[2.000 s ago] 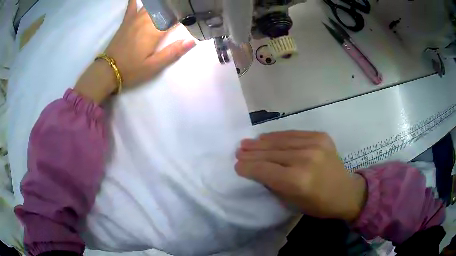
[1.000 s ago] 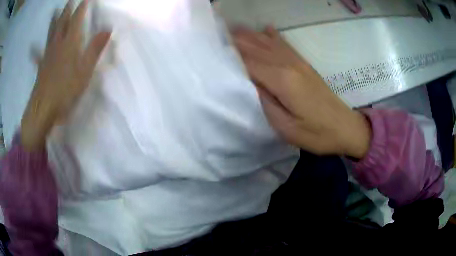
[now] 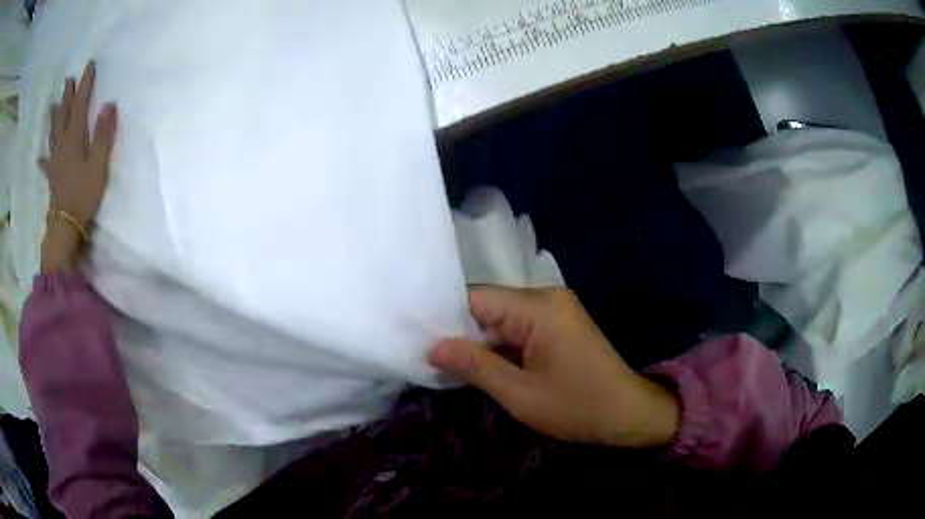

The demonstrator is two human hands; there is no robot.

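Note:
A large white fabric piece [image 3: 294, 172] lies over the table and hangs over its front edge towards my lap. My left hand [image 3: 79, 152] lies flat on the cloth at the far left, fingers spread. My right hand [image 3: 548, 360] pinches the cloth's right edge near its lower corner between thumb and fingers, in front of the table edge. The cloth is drawn fairly smooth between my hands, with folds below.
The table's front edge carries a printed ruler scale [image 3: 548, 35]. A heap of white cloth [image 3: 822, 223] lies at the right, below table level. Another bit of white cloth [image 3: 497, 238] shows beside my right hand. Dark clothing covers my lap.
The view has tipped down, and the machine head, snips and scissors have left it. My right hand has moved down the cloth's edge and now pinches it. My left hand lies further left.

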